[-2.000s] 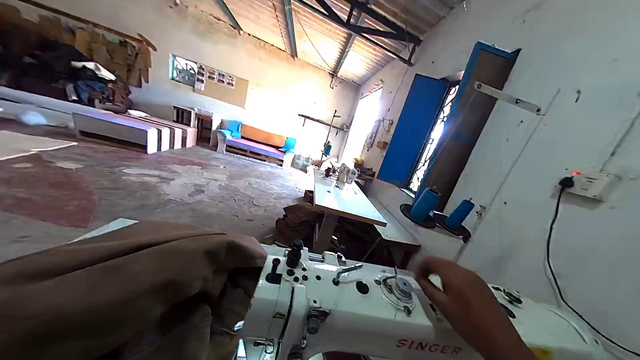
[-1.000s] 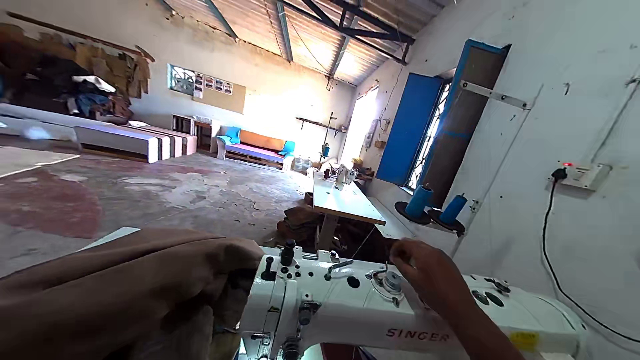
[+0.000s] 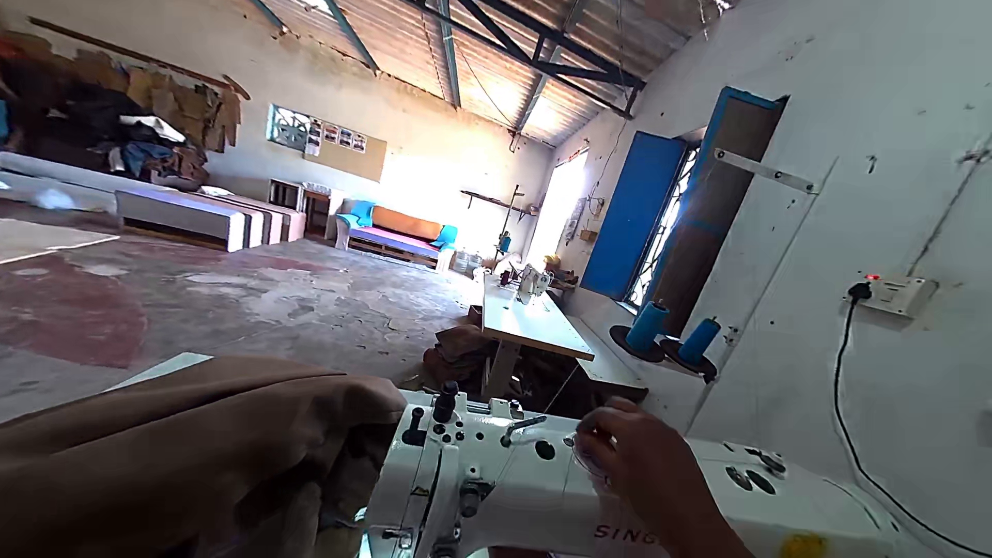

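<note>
A white Singer sewing machine [image 3: 542, 496] fills the lower middle of the head view. My right hand [image 3: 639, 457] is over the top of its arm, at the round metal bobbin winder part, with thumb and fingertips close together; whether they hold anything is too small to tell. A thin thread guide [image 3: 523, 426] stands just left of the hand. Brown fabric [image 3: 194, 449] lies heaped at the lower left, against the machine's head end. My left hand is not visible. Two blue thread cones [image 3: 647, 325] stand on dark round holders behind the machine.
Beyond stands a white sewing table [image 3: 535, 322] with another machine [image 3: 533, 283]. Dark cloth [image 3: 457, 349] is piled beside it. A socket [image 3: 899, 298] with a black plug and cable is on the right wall. A bench [image 3: 395, 232] and hanging garments line the far side.
My right hand has stayed around the round metal part on top of the machine, its wrist and fingers shifting slightly. The brown fabric has not plainly moved.
</note>
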